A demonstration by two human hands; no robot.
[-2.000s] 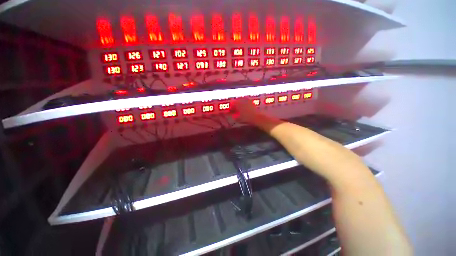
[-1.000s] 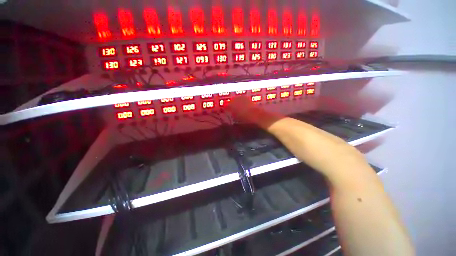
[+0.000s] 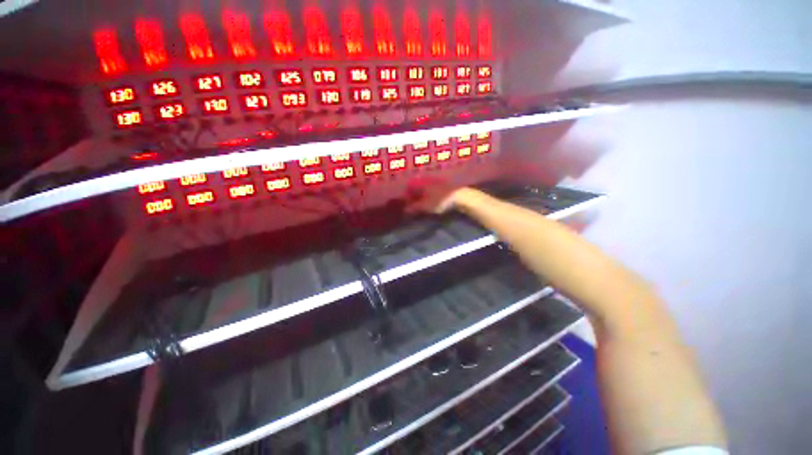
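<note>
My right arm reaches in from the lower right, and my right hand (image 3: 431,197) is small and blurred at the back of a middle shelf, just below the red readouts (image 3: 344,172) that show 000. Whether its fingers hold anything cannot be seen. Thin black cables (image 3: 353,213) run from the back panel (image 3: 258,211) over the dark ribbed shelf (image 3: 289,275). One cable bundle (image 3: 372,286) hangs over the white front edge near the middle, and another bundle (image 3: 163,342) hangs at the left. My left hand is not in view.
The shelf above (image 3: 294,149) has a white front edge and carries dark cables, with readouts such as 130 and 127 behind it. More shelves (image 3: 392,378) are stacked below. A dark rack side is at left, a pale wall (image 3: 712,222) at right, and a blue shape (image 3: 583,400) low at right.
The view has shifted, so the rack lies further left in the picture. My right hand has moved right along the panel and a little down, away from the readouts it partly covered.
</note>
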